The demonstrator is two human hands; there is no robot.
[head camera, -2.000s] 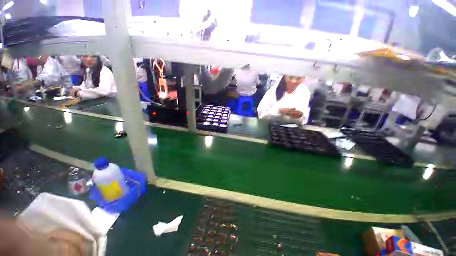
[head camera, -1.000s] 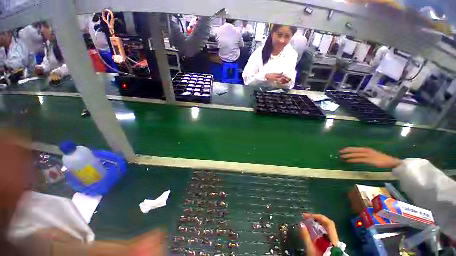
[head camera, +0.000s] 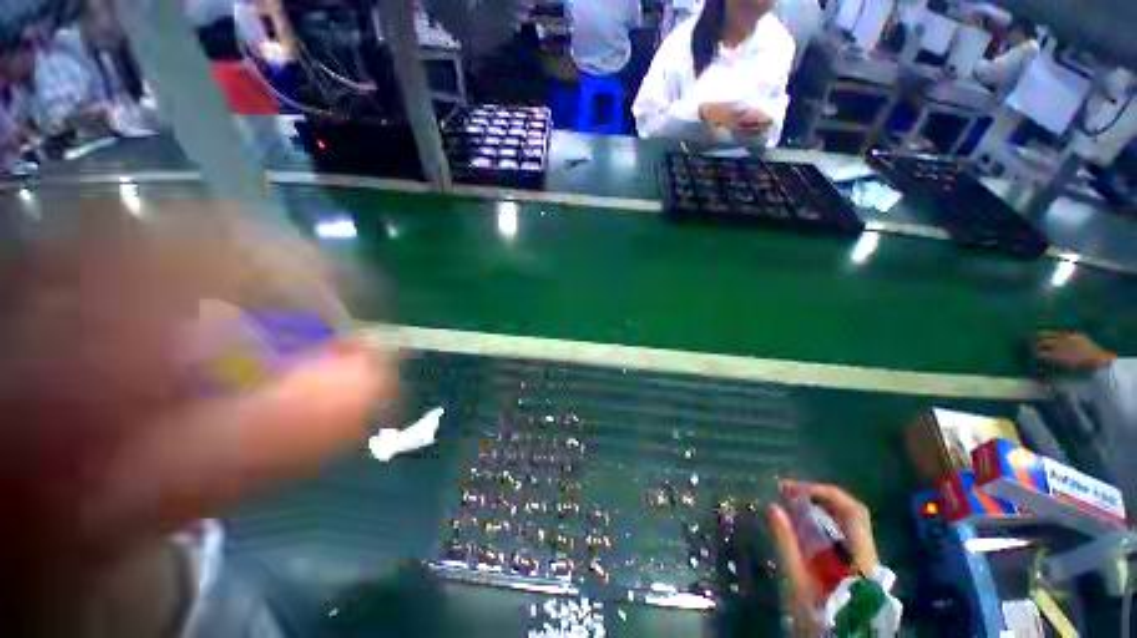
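Note:
My left hand (head camera: pixel 237 399) is large, blurred and close to the camera at the left; whether it holds anything cannot be told. My right hand (head camera: pixel 850 530) is at the lower right, closed around a handheld tool (head camera: pixel 825 567) with a clear pinkish front and red barrel. White and green wrapping shows at the tool's rear. Beside it lies a clear tray (head camera: pixel 623 430) with rows of small dark and coppery components (head camera: pixel 524 509) on its left and looser ones on its right. A pile of small white pieces (head camera: pixel 567 617) lies below the tray.
A crumpled tissue (head camera: pixel 408 436) lies left of the tray. Printed boxes (head camera: pixel 1047 480) and a blue controller (head camera: pixel 966 567) stand at the right. A cream strip (head camera: pixel 698 364) borders the green conveyor (head camera: pixel 623 280). Black trays (head camera: pixel 754 191) and a person in white (head camera: pixel 714 81) are beyond it.
The view has tilted down, showing the white pile. My left hand has come up close to the camera. My right hand still holds the tool. Another person's hand over the conveyor has drawn back right.

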